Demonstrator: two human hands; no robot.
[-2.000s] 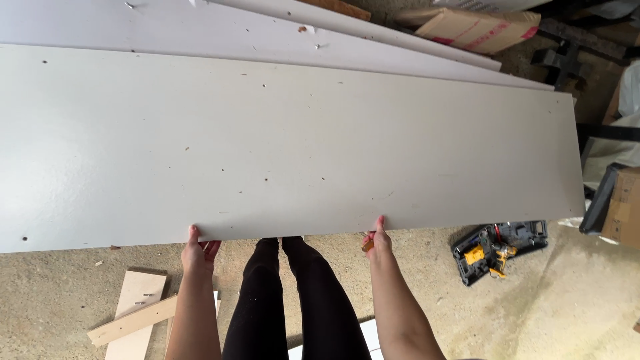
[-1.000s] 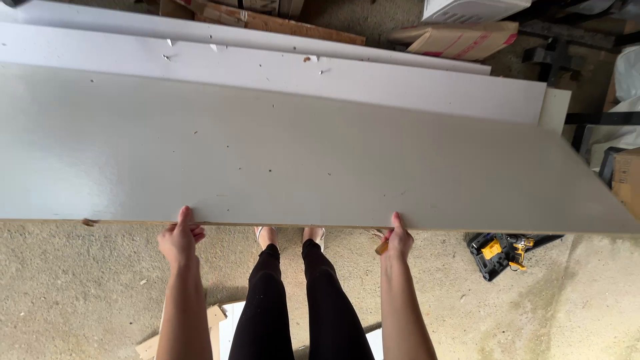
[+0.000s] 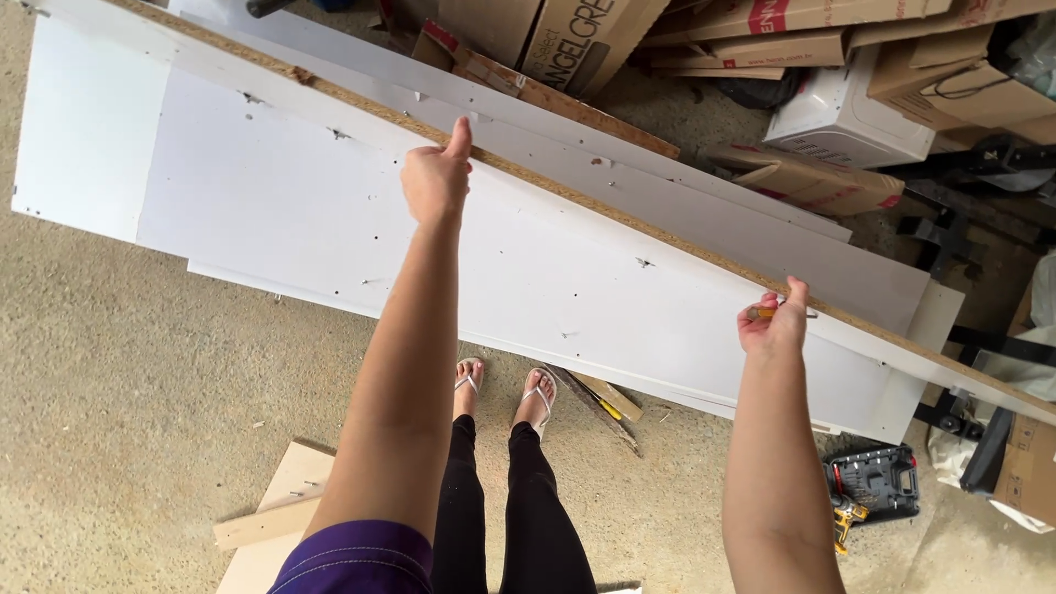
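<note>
A long white particleboard panel (image 3: 610,217), its raw chipboard edge facing up, stands nearly on edge over a stack of white panels. My left hand (image 3: 437,175) grips it left of its middle, thumb over the edge. Farther right, my right hand (image 3: 775,320) holds the same panel and also has a small pencil-like wooden stick (image 3: 763,313) between its fingers. Beneath lies a white panel (image 3: 487,280) with small holes and metal fittings on its face. Another white panel (image 3: 874,280) shows behind the held one.
Cardboard boxes (image 3: 569,41) and a white appliance (image 3: 858,111) lie beyond the panels. A drill (image 3: 847,520) lies by an open tool case (image 3: 879,478) at lower right. Wooden boards (image 3: 272,520) rest on the concrete floor at lower left, and a yellow-handled tool (image 3: 610,409) is near my feet.
The held panel has tipped from nearly flat to nearly on edge and now runs diagonally. Both hands have moved forward with it, uncovering the panel beneath.
</note>
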